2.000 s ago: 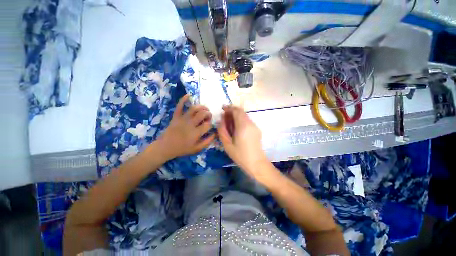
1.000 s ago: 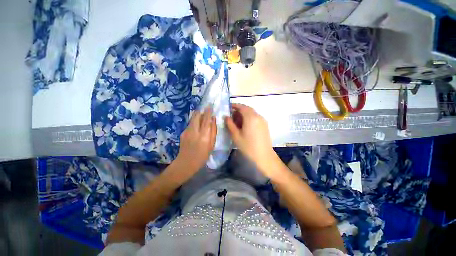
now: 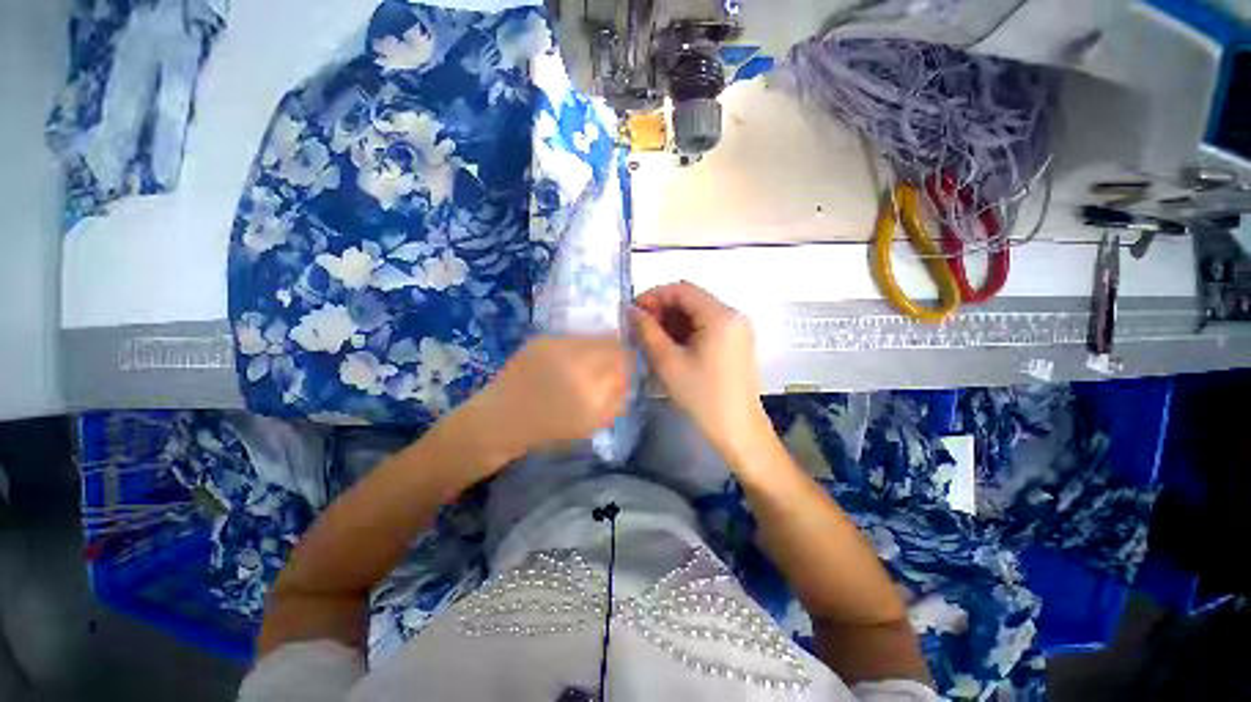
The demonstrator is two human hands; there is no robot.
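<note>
A blue floral garment piece [image 3: 371,233] lies flat on the table left of the needle. Its pale folded band [image 3: 590,261] runs from the presser foot [image 3: 627,110] down over the table's front edge. My left hand [image 3: 569,391] is closed on the band near that edge, slightly blurred. My right hand [image 3: 693,343] pinches the band's right edge with thumb and forefinger, a little higher. The needle itself is too small to tell.
Yellow and red-handled scissors [image 3: 912,261] lie right of the needle, below lavender-grey strips [image 3: 947,110]. A measuring scale [image 3: 892,329] runs along the front edge. More floral fabric [image 3: 137,110] lies at the far left. Blue crates [image 3: 137,549] with fabric stand below the table.
The band, earlier bunched near the foot, now hangs down lengthwise over the edge. My left hand has moved down along it. The garment piece appears higher in the view and flatter.
</note>
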